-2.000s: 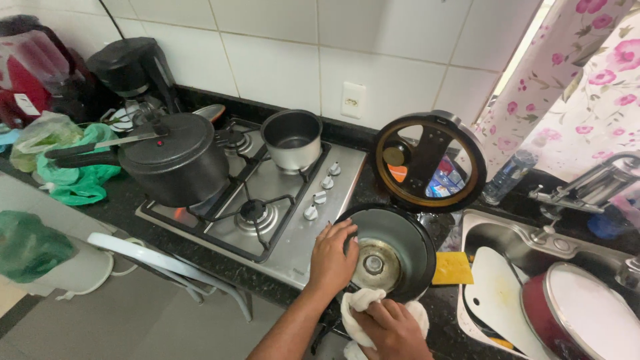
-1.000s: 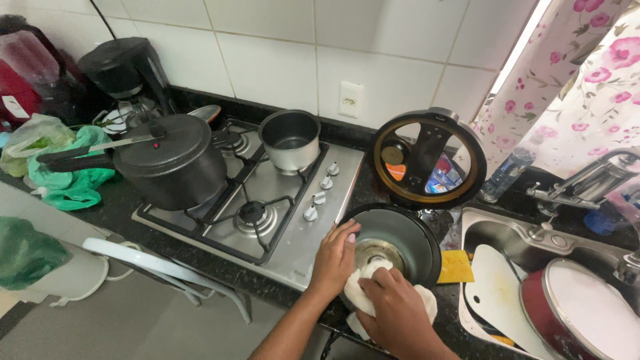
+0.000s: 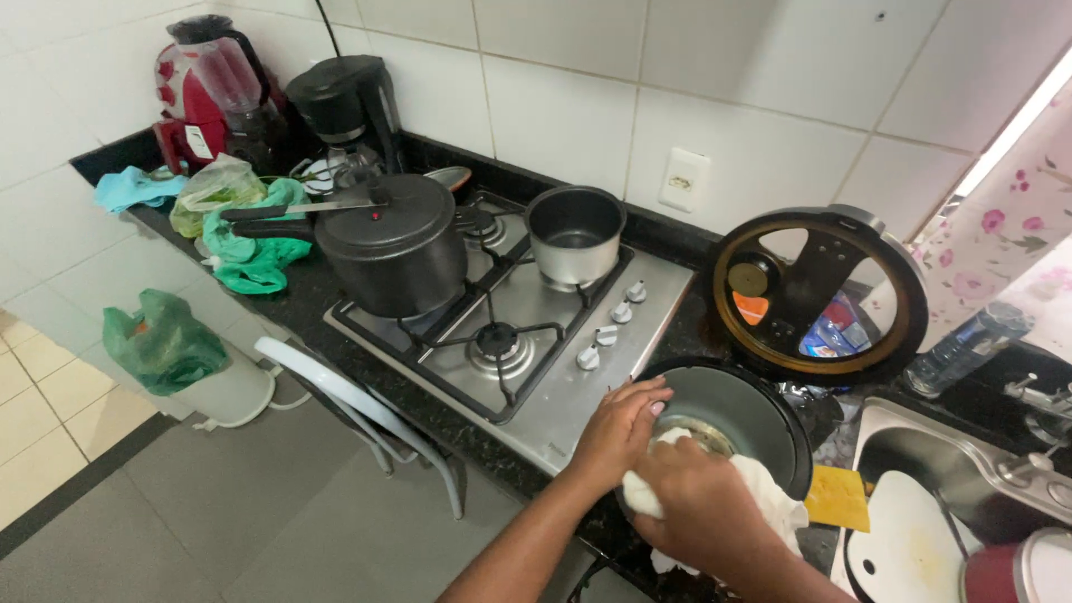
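My left hand [image 3: 621,425] rests on the left rim of a dark round appliance body [image 3: 766,402], its fingertips over the edge. In my right hand [image 3: 699,490] is a white cloth [image 3: 766,494], bunched against the near left part of the inner wall; the cloth trails over the near rim. Metal shows at the bottom of the body, partly hidden by the right hand. Behind it stands a round lid [image 3: 909,289] with clear windows, tilted upright. The right palm and most of its fingertips are hidden.
A pressure cooker [image 3: 394,251] with a knife on its lid and a small saucepan [image 3: 574,239] stand on the gas cooktop [image 3: 544,431]. Right of the body are a yellow cloth [image 3: 840,498] and a sink [image 3: 875,419] holding a white board [image 3: 909,536] and a red pot [image 3: 992,574].
My right hand has moved with the cloth from the bowl's bottom to its near left wall, closer to my left hand. The view has turned somewhat left.
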